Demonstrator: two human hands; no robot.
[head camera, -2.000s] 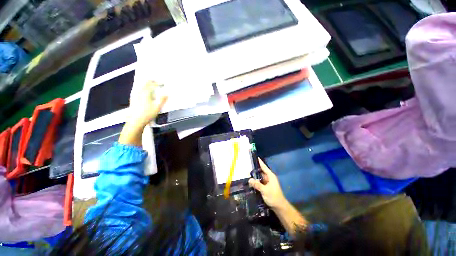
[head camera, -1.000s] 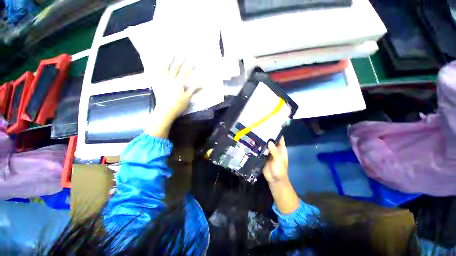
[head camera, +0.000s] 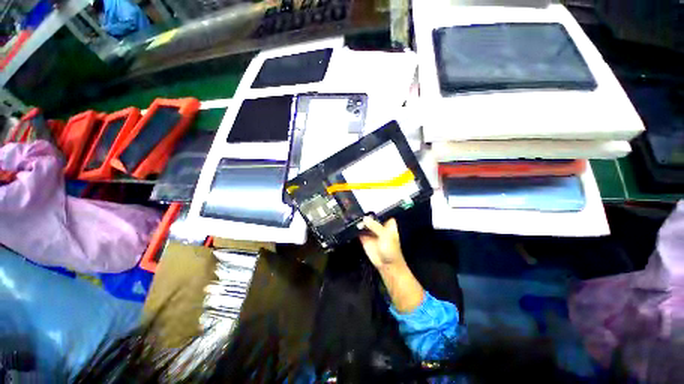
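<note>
My right hand (head camera: 386, 244) holds a half-assembled unit (head camera: 361, 184) by its lower edge. The unit is tilted, with its open side up, showing a white battery, a yellow tape strip and a board at its left end. Behind it a housing (head camera: 298, 139) with a camera corner lies on the white trays and is partly covered by the unit. A long white foam tray (head camera: 201, 196) on the left holds dark glossy screens (head camera: 247, 196). My left hand is not in view.
Red foam frames (head camera: 159, 135) stand on the green belt at left. Stacked white trays (head camera: 525, 124) with a tablet (head camera: 514, 58) on top are at right. A cardboard box (head camera: 176, 289) with white sheets (head camera: 229, 289) is below left. Pink sleeves show at both sides.
The held unit has turned further over and is now over the trays' front edge. My left hand has left the view. The housing with the camera corner now shows where my left hand and white sheets were.
</note>
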